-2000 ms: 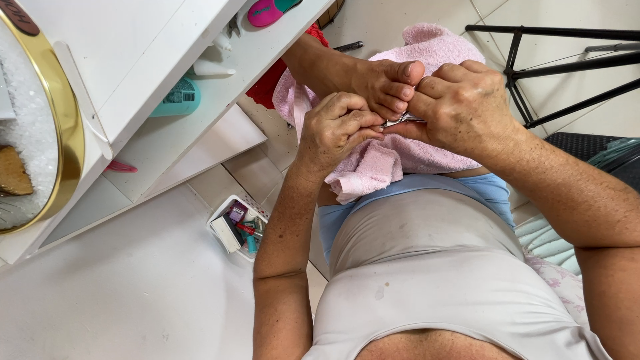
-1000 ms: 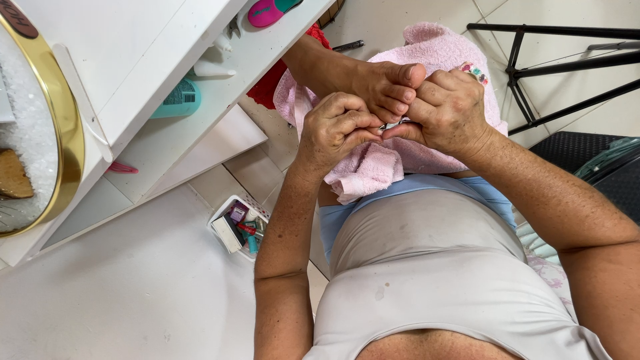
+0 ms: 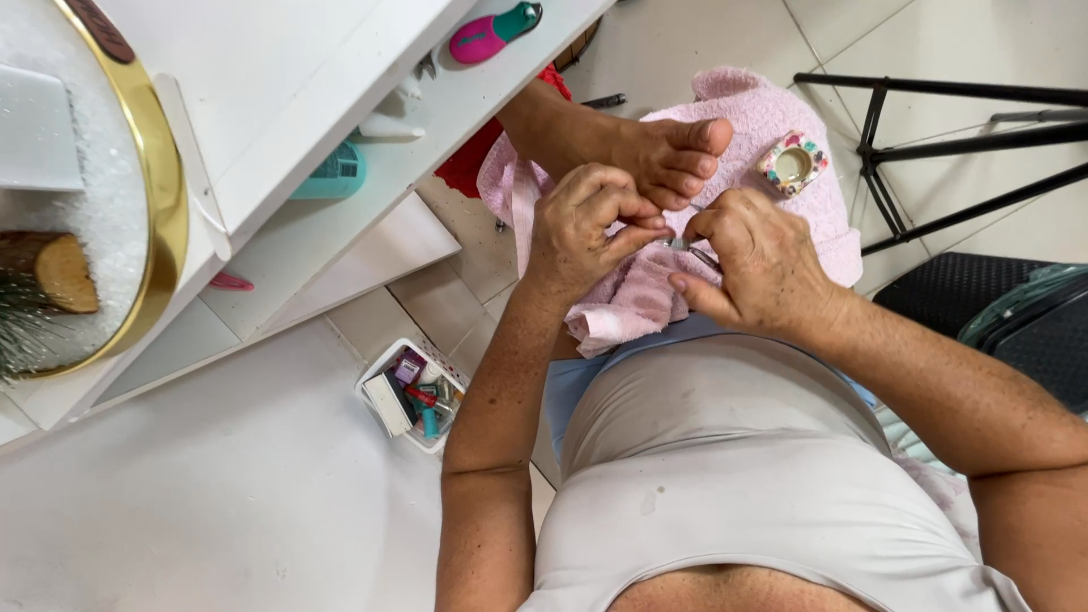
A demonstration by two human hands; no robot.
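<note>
A bare foot (image 3: 629,153) rests on a pink terry towel (image 3: 765,110) over my lap, toes pointing right. My right hand (image 3: 752,255) holds a small metal nail tool, likely a cuticle nipper (image 3: 704,257), below the smaller toes; its thumb is spread away and the tip is partly hidden. My left hand (image 3: 588,229) is beside the small toe, its thumb and index finger pinched near the metal tool; whether something thin is between them cannot be told. A small round dish with a colourful decorated rim (image 3: 792,164) lies on the towel right of the toes.
At left, a white shelf unit (image 3: 340,246) holds a pink and teal tool (image 3: 493,34) and a teal bottle (image 3: 334,174). A gold-rimmed tray (image 3: 161,212) sits on top. A white basket (image 3: 412,395) of small items stands left of my left arm. Black metal legs (image 3: 977,144) are at upper right.
My right hand has drawn back from the toes, its thumb now spread. The decorated dish now shows fully on the towel; a second ago only part of it showed behind my right hand.
</note>
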